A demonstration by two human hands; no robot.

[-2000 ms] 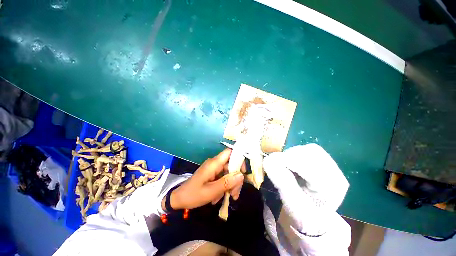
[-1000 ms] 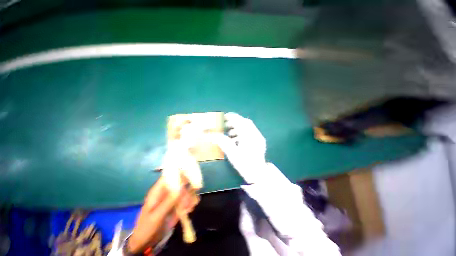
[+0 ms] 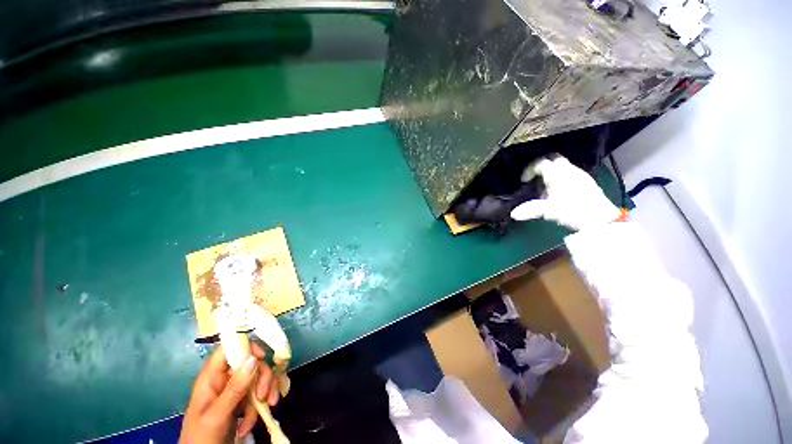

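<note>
My bare left hand [image 3: 223, 396] is closed around two tan leg-like pieces [image 3: 264, 328] held in a V. Their white-coated upper ends are over the small square board [image 3: 282, 269], which has brown stains and lies on the green bench. My right hand [image 3: 569, 192], in a white glove, is at the open mouth of the dark metal heating box [image 3: 469, 95]. Its thumb and fingers are apart around a black part [image 3: 491, 209] at the mouth. Whether the fingers grip it cannot be told.
An open cardboard box [image 3: 557, 299] with black and white items is below the bench edge at right. The green bench [image 3: 347, 199] has a white edge strip [image 3: 200, 139] at the back. A black cable runs beside the heating box. A blue edge shows at bottom left.
The view has swung right. My right gloved hand has moved from beside the square board to the mouth of the heating box. My left hand still holds the tan pieces at the board.
</note>
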